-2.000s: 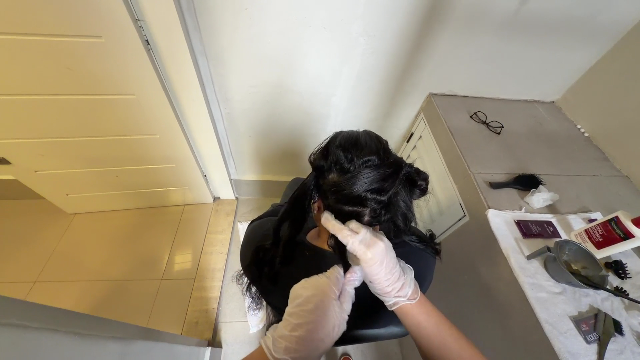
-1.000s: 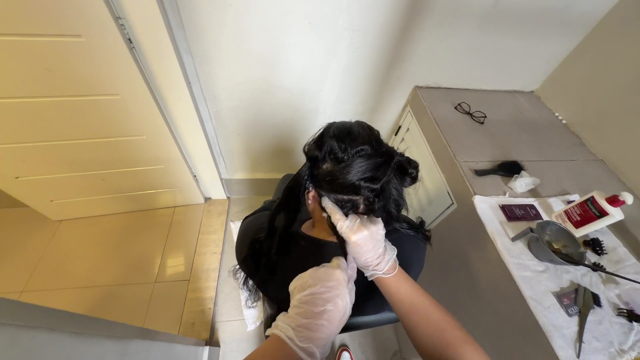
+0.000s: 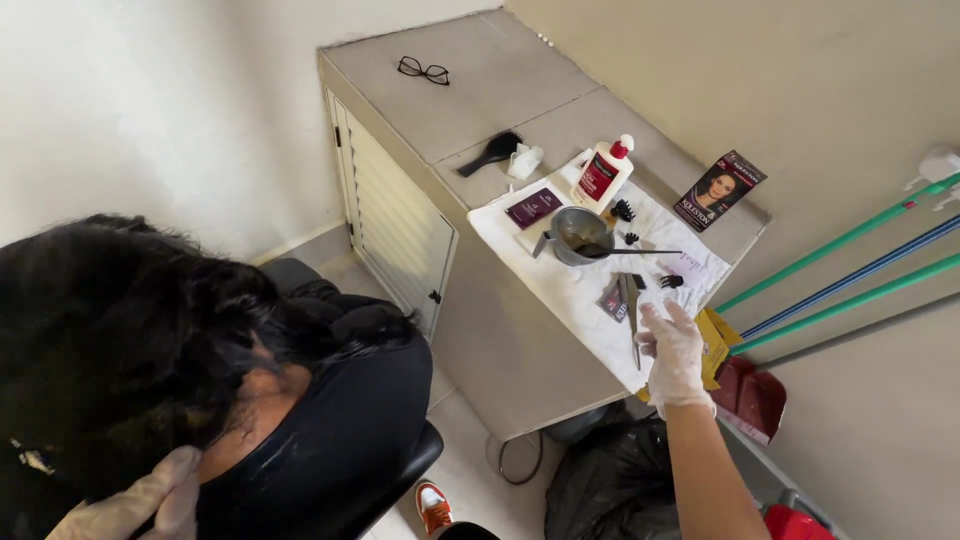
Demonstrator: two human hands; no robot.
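My left hand (image 3: 142, 499), in a clear glove, pinches at the lower back of a seated person's dark hair (image 3: 112, 352), at bottom left; whether strands lie between its fingers is hard to see. My gloved right hand (image 3: 675, 352) reaches over the front edge of a white towel (image 3: 540, 277), fingers spread, with nothing visible in it. Just left of its fingers lie a grey tint brush (image 3: 631, 315) and a small sachet (image 3: 613, 301). Farther back on the towel are a grey bowl (image 3: 576, 234) with a dark-handled tool in it, black claw clips (image 3: 671, 281), a purple packet (image 3: 534, 208) and a lotion pump bottle (image 3: 602, 176).
The tiled counter (image 3: 465, 112) also holds eyeglasses (image 3: 424, 70), a black hairbrush (image 3: 491, 152), crumpled white material (image 3: 525, 160) and a Koleston box (image 3: 720, 190). Handles in green and blue lean at right above a red dustpan (image 3: 750, 397). A black bag (image 3: 615, 480) stands below the counter.
My right hand has left the person's hair and moved right to the towel on the counter. My left hand remains at the hair. The view has swung right.
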